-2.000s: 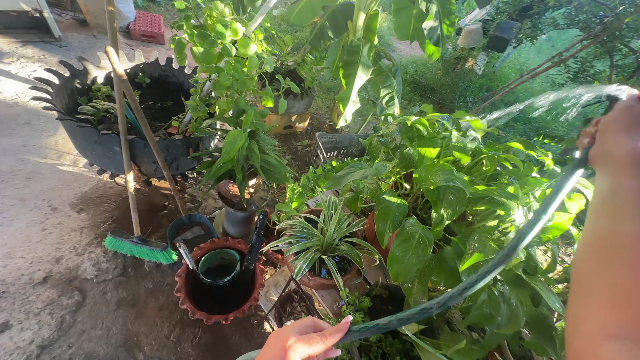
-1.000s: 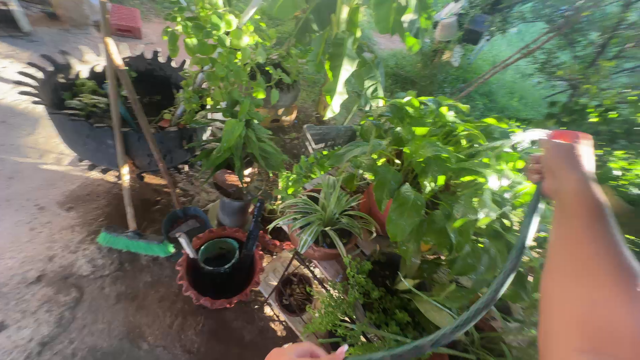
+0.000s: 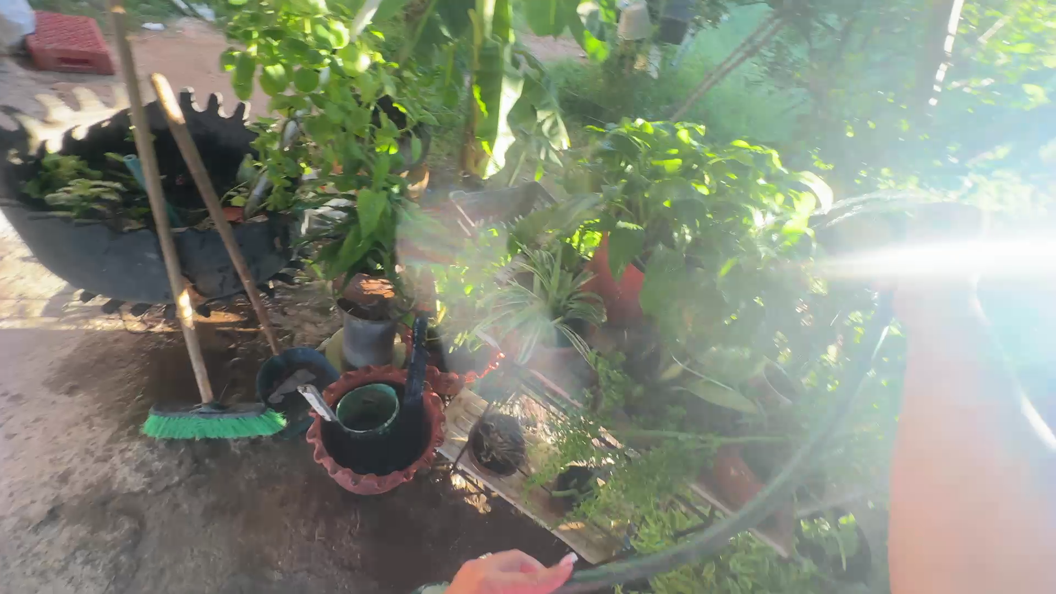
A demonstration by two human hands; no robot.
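A green garden hose (image 3: 780, 487) curves up from the bottom edge to the right side. At the bottom centre my left hand (image 3: 507, 573) holds its lower part between thumb and fingers. My right forearm reaches up along the right edge; my right hand (image 3: 936, 227) is at the hose's upper end, mostly washed out by glare, its fingers unreadable. A thin arc of water (image 3: 862, 198) runs leftward from there towards a broad-leaved potted plant (image 3: 685, 181). Below and left of that plant, a striped spider plant (image 3: 549, 301) stands in a pot.
A scalloped red pot (image 3: 375, 478) holds a green pot (image 3: 368, 408) and tools. Left of it stands a broom with green bristles (image 3: 214, 422), near a tyre planter (image 3: 148, 268). Small pots stand on a low board (image 3: 528, 495). A red crate (image 3: 70, 41) lies at the upper left.
Strong glare now covers the right side. My right arm has shifted towards the right edge since one second ago. The view has moved nearer the pots.
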